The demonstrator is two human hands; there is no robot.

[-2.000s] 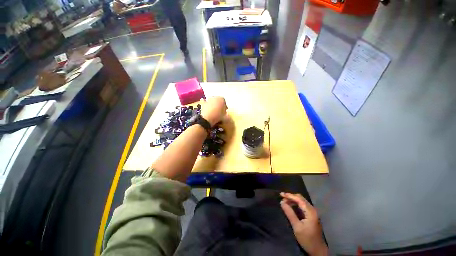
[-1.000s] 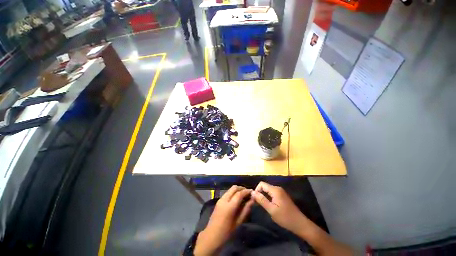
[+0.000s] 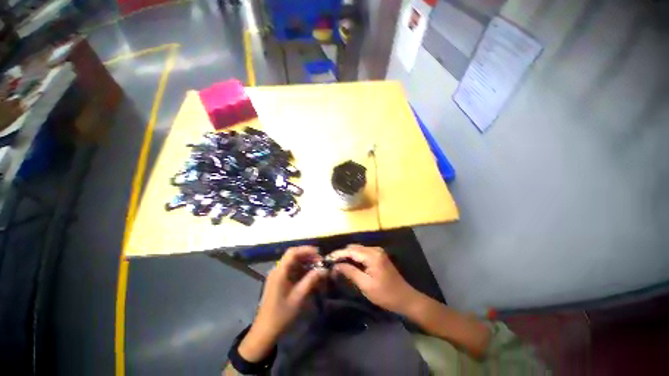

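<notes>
My left hand (image 3: pixel 287 283) and my right hand (image 3: pixel 373 276) meet over my dark lap, just in front of the table edge. Their fingertips hold a small fitting (image 3: pixel 325 263), shiny silver and dark, mostly hidden by the fingers. A loose pile of black-and-silver fittings (image 3: pixel 238 176) lies on the left part of the yellow-tan table (image 3: pixel 323 110). A jar (image 3: pixel 351 185) with a crusted black top and pale side stands upright right of the pile. A thin dark brush or stick (image 3: pixel 375 187) lies right of the jar.
A magenta block (image 3: pixel 228 103) sits behind the pile. A blue crate (image 3: pixel 434 147) is beside the table's right edge, by the grey wall with a white sheet (image 3: pixel 499 72). A shelf with a blue bin (image 3: pixel 304 16) stands beyond the table. A bench is at far left.
My left hand, first reaching over the pile, came back to my lap and met my right hand. Both now hold a fitting at the fingertips. The view has tilted down and shifted.
</notes>
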